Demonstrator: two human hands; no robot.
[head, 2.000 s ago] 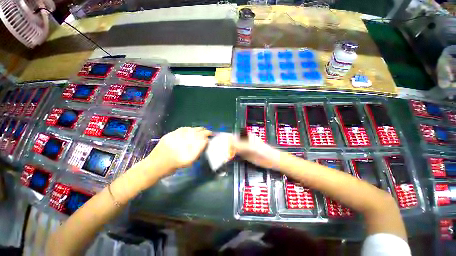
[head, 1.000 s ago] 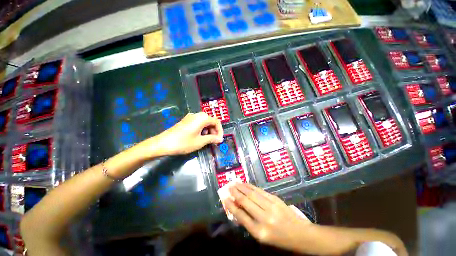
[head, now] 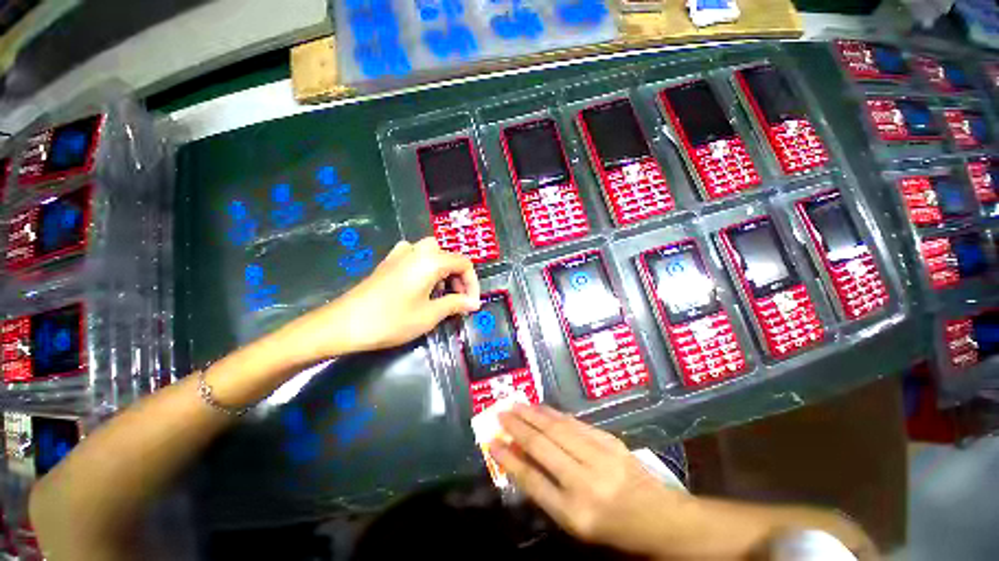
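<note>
A clear tray [head: 701, 416] holds red phones with white keys in two rows. The phone [head: 506, 389] in its near left pocket has a blue-marked protective film [head: 490, 338] over its screen. My left hand [head: 411, 294] is pinched at the film's top edge, its fingertips at the screen's upper left corner. My right hand [head: 586, 473] holds a small white-and-orange card [head: 490, 430] against the phone's lower keys. Two phones to the right in the near row show blue marks on their screens; the far-row screens are dark.
A release sheet with blue marks [head: 282, 193] lies on the green surface left of the tray. Stacked filled trays stand at the left [head: 121, 258] and right [head: 931, 197]. A film stock [head: 444, 38] lies on the wooden board [head: 316, 75] at the back.
Two seconds ago my hands were together left of the tray; they are now at the near left phone. Over the last second they have stayed nearly still there, while the view has shifted slightly.
</note>
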